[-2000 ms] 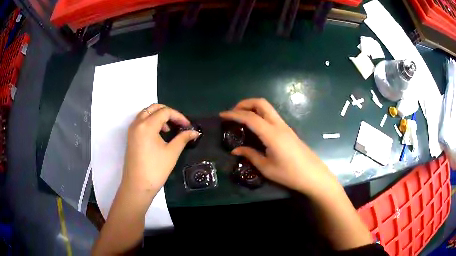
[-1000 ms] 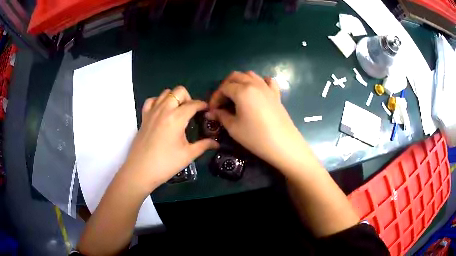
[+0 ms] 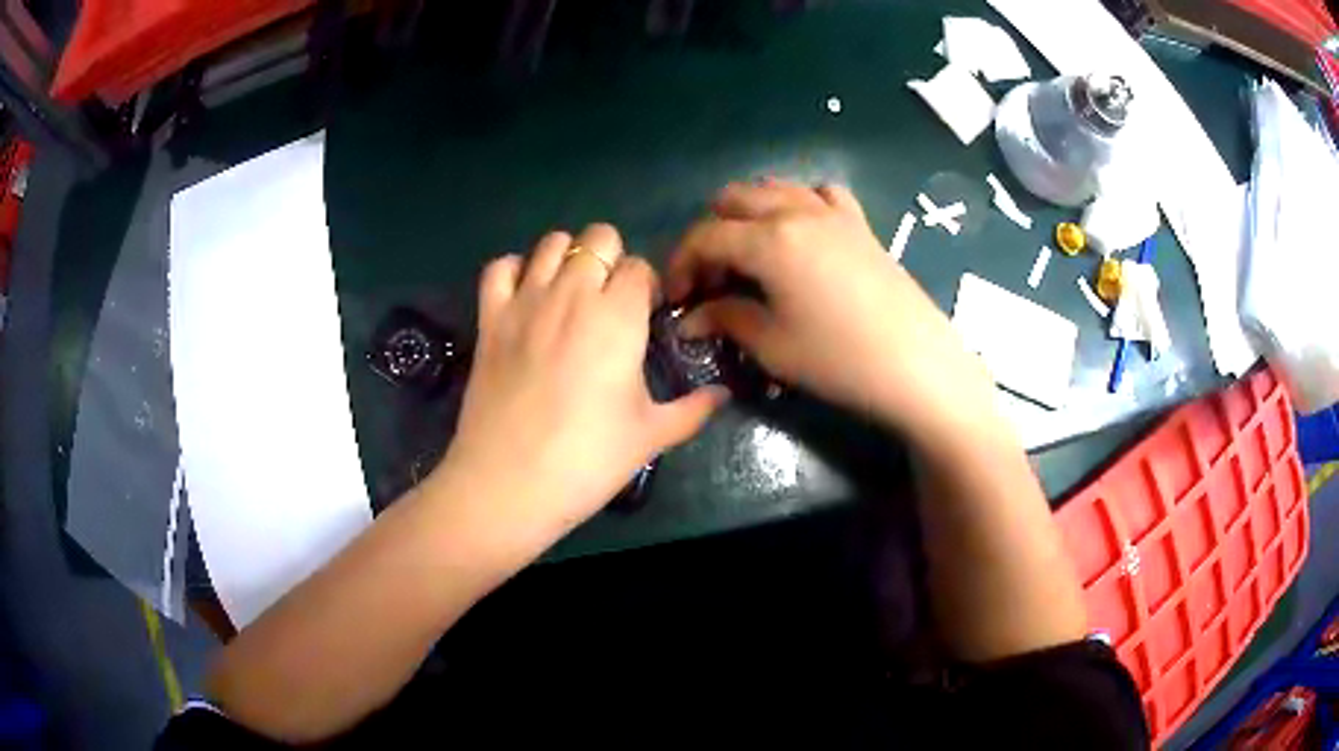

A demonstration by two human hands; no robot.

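A dark square watch head (image 3: 693, 357) lies between my two hands, its round sensor ring facing up. My left hand (image 3: 565, 374) has its thumb at the lower edge of this watch and its fingers along its left side. My right hand (image 3: 808, 301) has its thumb and fingertips at the top of the same watch; whether a thin piece is pinched there cannot be told. Another watch head (image 3: 410, 352) lies on the green mat left of my left hand, ring side up. A dark edge of one more piece shows under my left wrist, mostly hidden.
A white sheet (image 3: 265, 367) lies over a clear film sheet (image 3: 125, 396) at left. At right are a pump bottle (image 3: 1050, 140), a white pad (image 3: 1015, 339), white scraps, yellow pieces (image 3: 1071, 238), a blue stick (image 3: 1128, 345) and a red grid tray (image 3: 1197, 550). Red trays stand at the far edge.
The view has shifted to the right. Both hands have moved from the upper middle watch to a watch farther right. A watch at left is now uncovered.
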